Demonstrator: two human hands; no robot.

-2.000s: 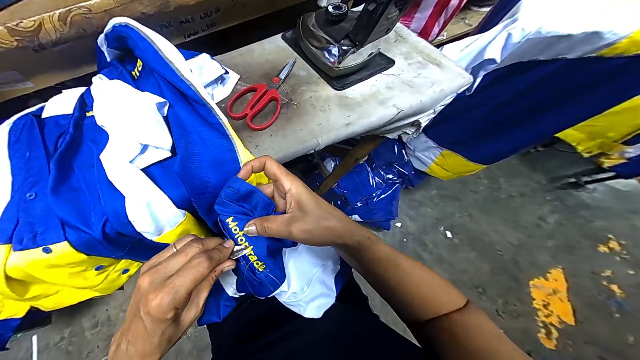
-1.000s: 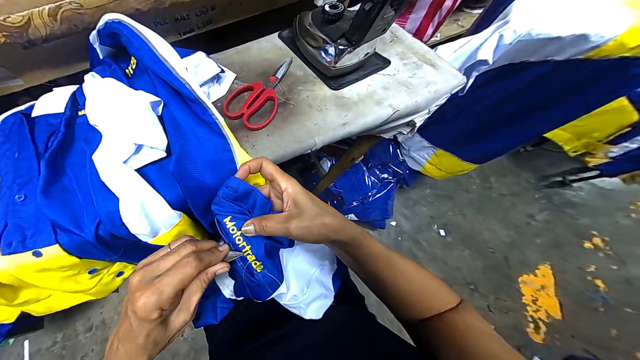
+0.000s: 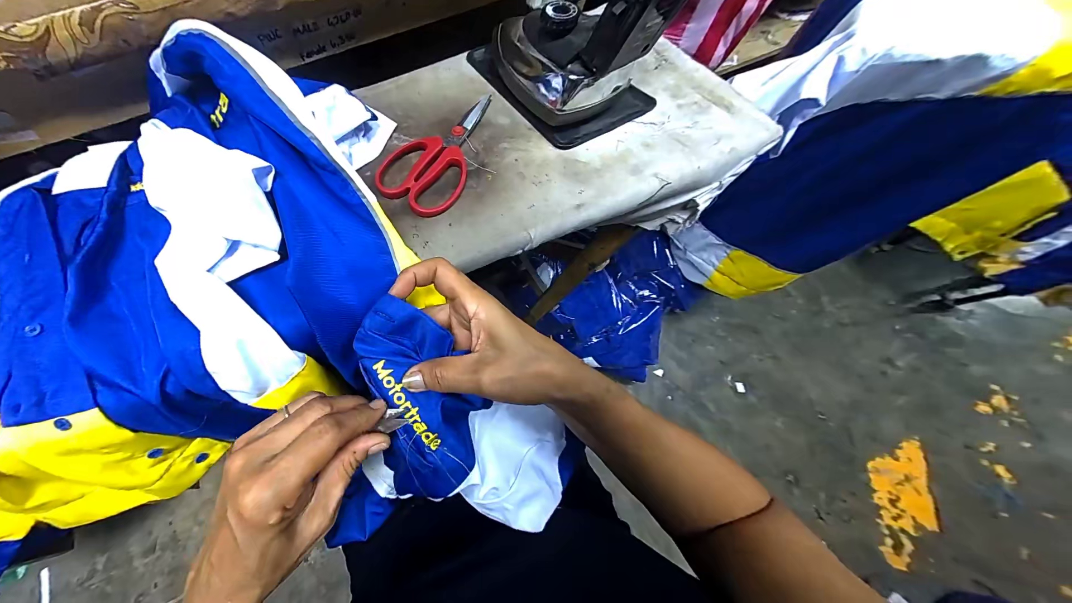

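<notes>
My right hand [image 3: 494, 352] grips a blue fabric piece [image 3: 419, 469] with yellow embroidered lettering, its thumb lying by the stitches. Between the thumb and fingers of my left hand [image 3: 293, 477] is a small, thin metal tool [image 3: 392, 420], its tip at the lettering; its exact kind is hard to tell. Loose threads show on the embroidery. White cloth [image 3: 519, 461] hangs under the blue piece. Left of my hands spreads a blue, white and yellow garment [image 3: 310, 209] with buttons. Red-handled scissors [image 3: 431, 163] lie slightly apart on the padded table, touched by neither hand.
A clothes iron [image 3: 557, 67] rests on a black pad at the back of the padded table [image 3: 519, 201]. Plastic-wrapped blue clothing [image 3: 620, 293] lies beneath. More blue, white and yellow cloth [image 3: 854, 184] hangs at the right. Cardboard boxes [image 3: 75, 92] stand behind, bearing writing.
</notes>
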